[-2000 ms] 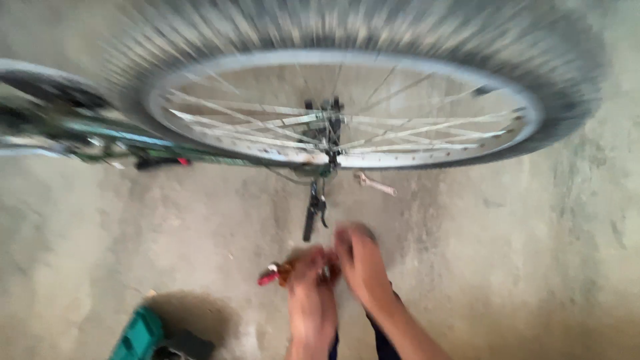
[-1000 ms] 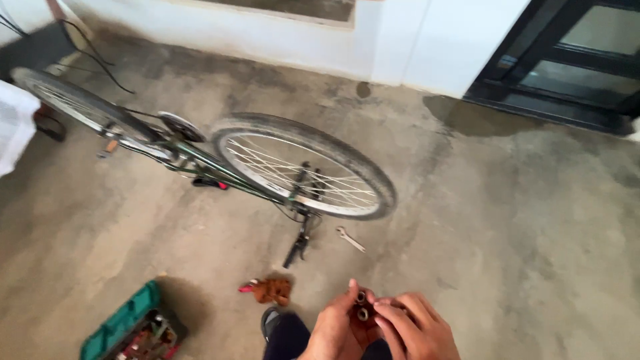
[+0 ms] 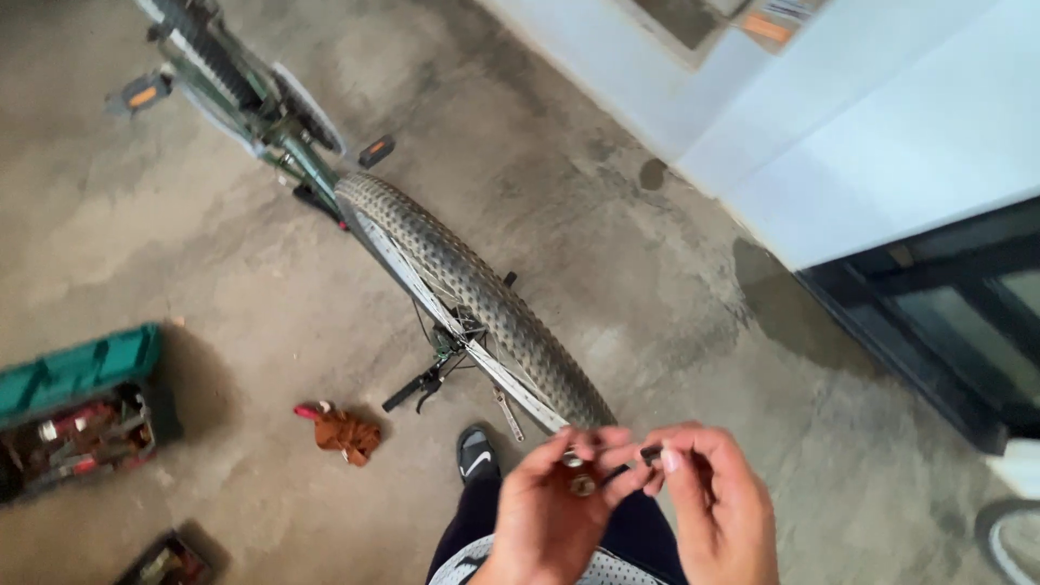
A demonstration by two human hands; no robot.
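Observation:
My left hand (image 3: 552, 504) is palm up with small round metal parts (image 3: 582, 485) on its palm and fingers; they look like nuts or bearing cups. A thin dark rod-like part (image 3: 615, 473) lies at its fingers. Between the thumb and fingers of my right hand (image 3: 715, 496), just to the right, is a small dark part (image 3: 651, 453). Beyond both hands an upside-down bicycle's knobby front tire (image 3: 487, 301) rises from the green frame (image 3: 307, 162). An adjustable wrench (image 3: 509, 414) lies on the floor beside the wheel.
A brown cloth (image 3: 348, 435) lies on the concrete floor, left of my shoe (image 3: 476, 455). An open green toolbox (image 3: 81, 370) full of tools stands at the left, with a dark container (image 3: 166, 561) below it. A white wall (image 3: 853, 138) and a dark-framed door (image 3: 918, 301) are at the right.
My hands were close together; now my right hand holds a small dark part slightly apart from the left. The view has turned and shifted considerably.

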